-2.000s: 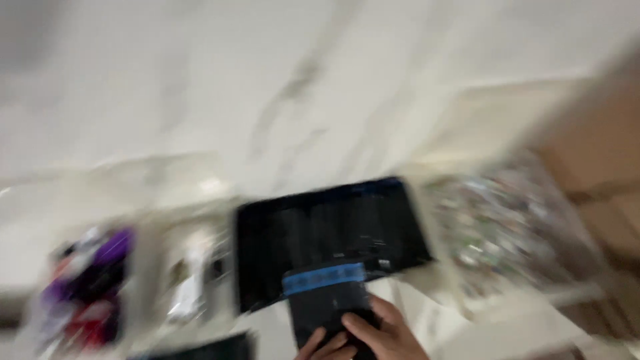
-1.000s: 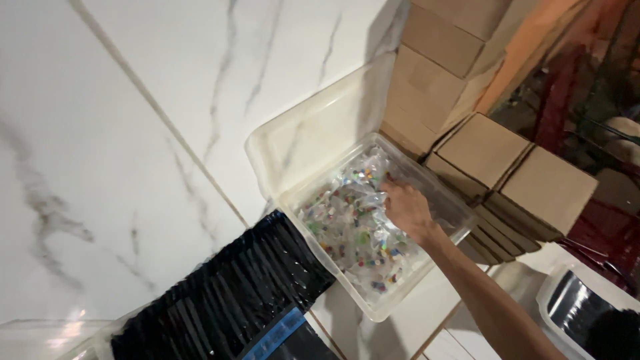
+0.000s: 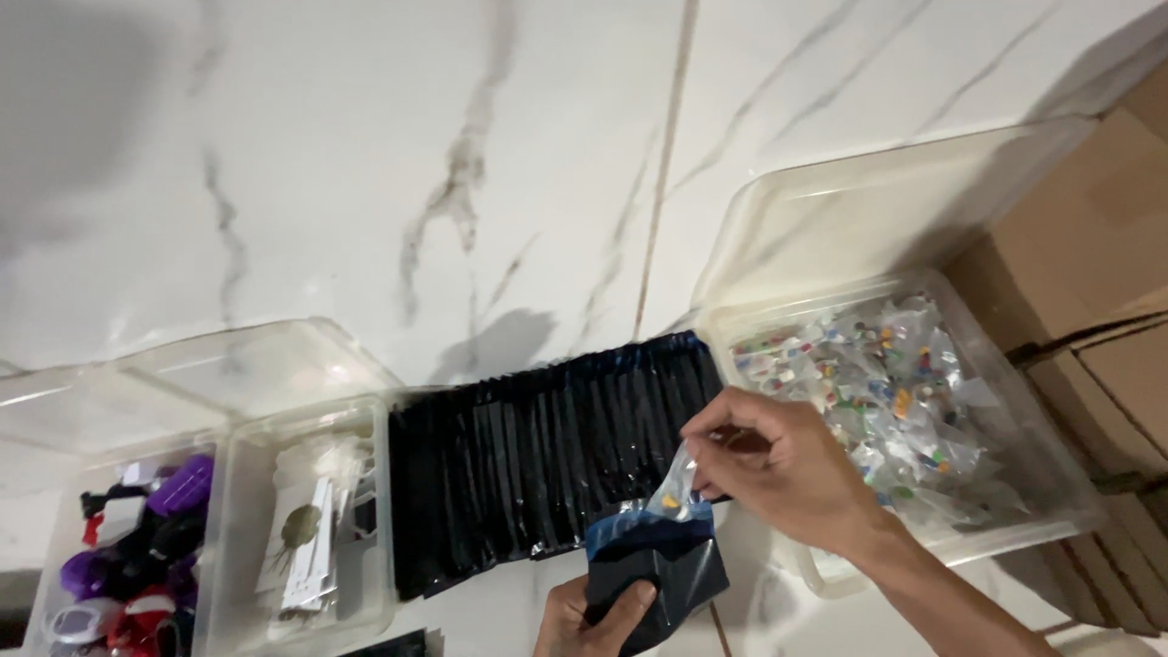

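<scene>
My left hand (image 3: 598, 611) grips a black plastic pouch (image 3: 662, 584) with a blue band at its mouth, thumb on the front. Above and right of it, my right hand (image 3: 766, 456) pinches a small clear plastic bag (image 3: 673, 488) with a yellow piece in it; the bag's lower end is at the pouch's mouth. Behind both hands lies a long row of black plastic pouches (image 3: 547, 447), packed on edge. To the right, a clear plastic bin (image 3: 1049, 474) holds many small clear bags (image 3: 876, 392) of coloured pieces.
At the left, one clear bin (image 3: 219, 538) holds white cards (image 3: 315, 547), and beside it another holds purple, black and red items (image 3: 182, 484). Raised translucent lids (image 3: 876, 210) stand behind the bins against marbled tiles. Cardboard boxes (image 3: 1095, 210) are stacked at the far right.
My right hand has moved left from the bin of small bags to the mouth of the black pouch, now with a small clear bag in its fingers. The view has turned.
</scene>
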